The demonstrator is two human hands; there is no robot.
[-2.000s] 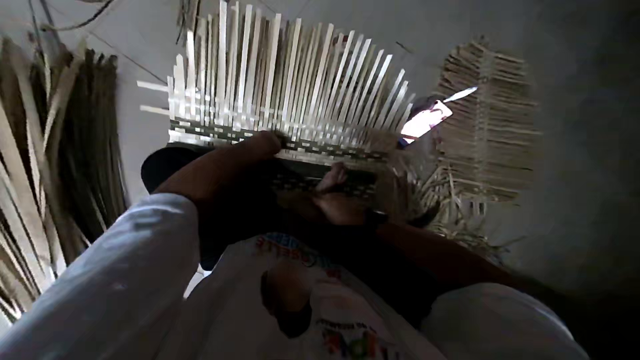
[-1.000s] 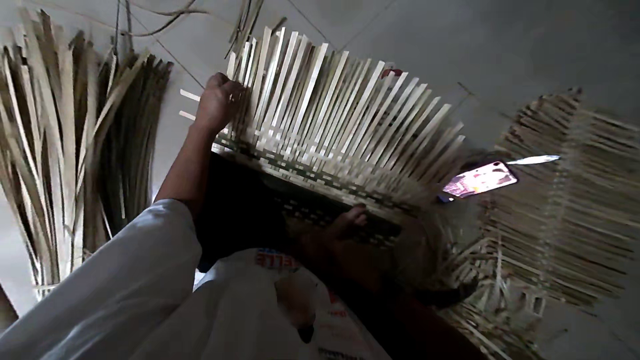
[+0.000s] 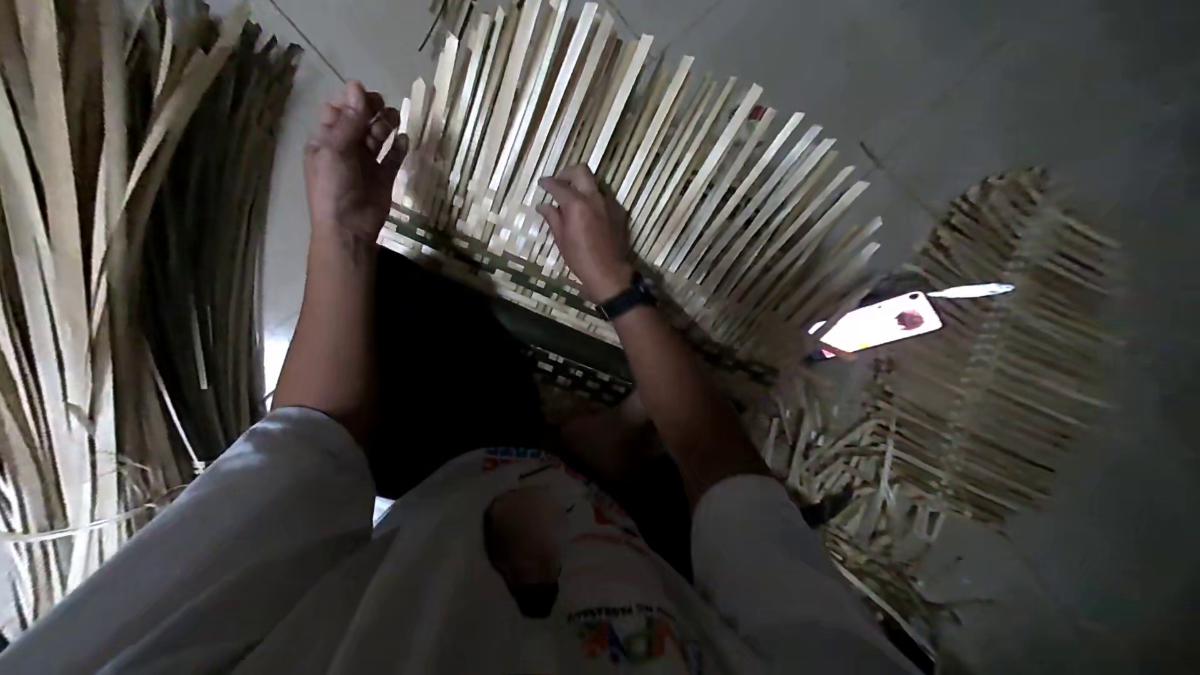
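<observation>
A partly woven piece of flat plant strips point(image 3: 525, 272) lies across my lap, with pale upright strips fanning out along its far side and dark green strips crossing the woven band. My left hand point(image 3: 352, 145) is raised at the left end of the fan, fingers curled; whether a strip is between them cannot be made out. Over the middle of the fan is my right hand point(image 3: 586, 220), a dark watch on its wrist, fingers bent close above the pale strips. I cannot tell if it grips one.
Long loose strips point(image 3: 84, 281) stand in a bundle at the left, with darker ones beside them. At the right, a lit phone point(image 3: 881, 323) lies by a pale, pointed object point(image 3: 970, 292). Beyond it is another flat piece of strips point(image 3: 1003, 375). Scraps point(image 3: 872, 487) pile up on the tiled floor.
My left hand has gone from the woven band to the left end of the fan. My right hand has moved up from the band's lower right onto the middle of the upright strips.
</observation>
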